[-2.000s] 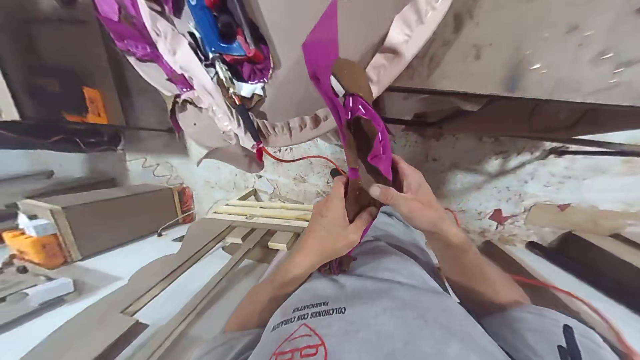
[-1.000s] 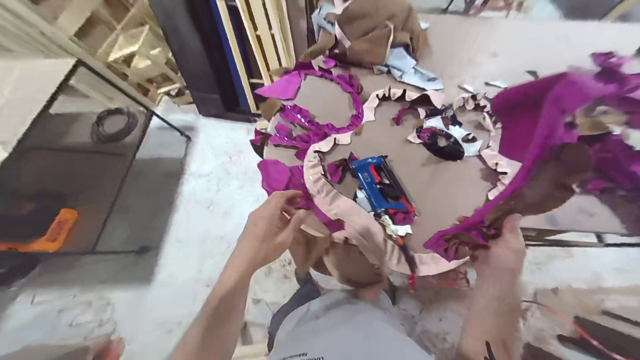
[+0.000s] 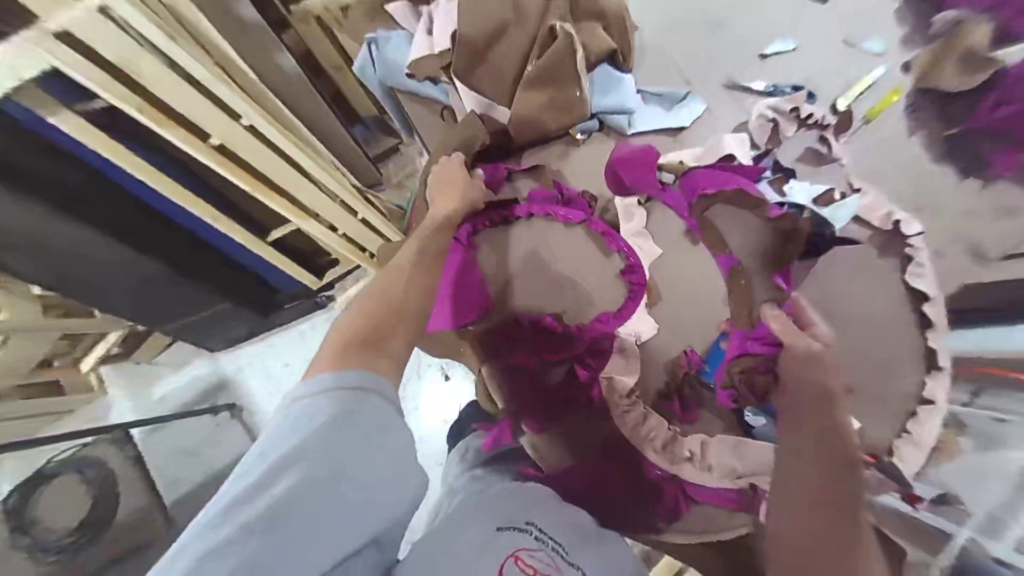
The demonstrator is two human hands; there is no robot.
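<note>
My left hand (image 3: pixel 456 188) grips a brown piece of fabric (image 3: pixel 460 140) at the upper left of the work surface, beside a ring of gathered magenta fabric (image 3: pixel 632 264). Between the thumb and fingers of my right hand (image 3: pixel 800 332) is a crumpled magenta and brown fabric strip (image 3: pixel 740 280). Beneath that strip a blue tool (image 3: pixel 714 360) shows only in part. A pale pink ruffled fabric edge (image 3: pixel 688 452) curves around a brown panel, and loose magenta fabric lies near my body.
Brown and light blue fabric scraps (image 3: pixel 528 72) are heaped at the back. A yellow-handled tool (image 3: pixel 884 104) and a pale-handled one (image 3: pixel 860 88) lie at the back right, near more magenta fabric (image 3: pixel 992 120). Wooden slats (image 3: pixel 200 120) stand at left; a coiled dark hose or cable (image 3: pixel 60 504) is lower left.
The view has shifted. My left hand, empty one second ago, now grips brown fabric. My right hand still holds magenta and brown fabric, now over the blue tool, which lay uncovered one second ago.
</note>
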